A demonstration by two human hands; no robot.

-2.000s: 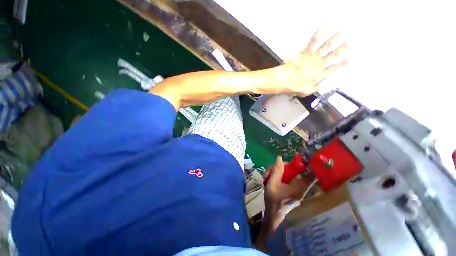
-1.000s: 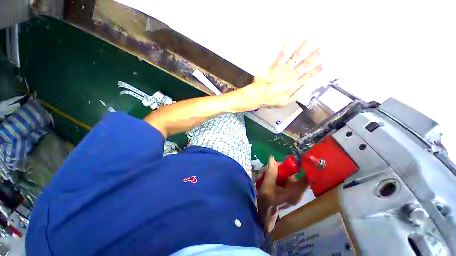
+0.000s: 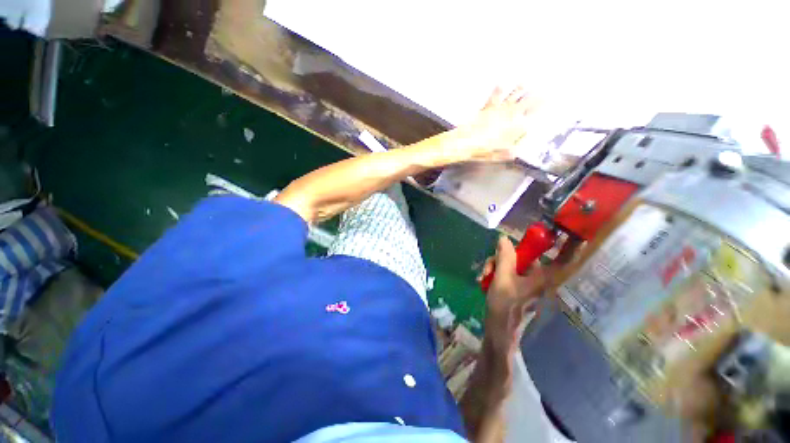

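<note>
The cutting machine (image 3: 567, 372) fills the right side, its grey housing and label seen from above. My right hand (image 3: 520, 281) is closed around its red handle (image 3: 535, 242), below a red block on the housing. The silvery base plate (image 3: 481, 197) juts past the table edge, left of the machine's front. My left hand (image 3: 504, 128) lies on the overexposed white sheet (image 3: 381, 39) near the plate, holding nothing visible; its fingertips are washed out. The grey-brown side of the fabric lay (image 3: 355, 82) shows under the sheet. The knife cannot be made out.
The worn brown table edge (image 3: 299, 121) runs diagonally from the upper left. A white strip (image 3: 372, 143) lies on it. Scraps lie on the green floor (image 3: 139, 156), which has a yellow line. A blue-and-white striped bundle (image 3: 35, 247) is at the left. A red tip (image 3: 769, 138) shows at the far right.
The housing has turned in view, showing more of its label and rounded top. My left hand's fingers are less spread and appear shorter. My right hand stays on the red handle.
</note>
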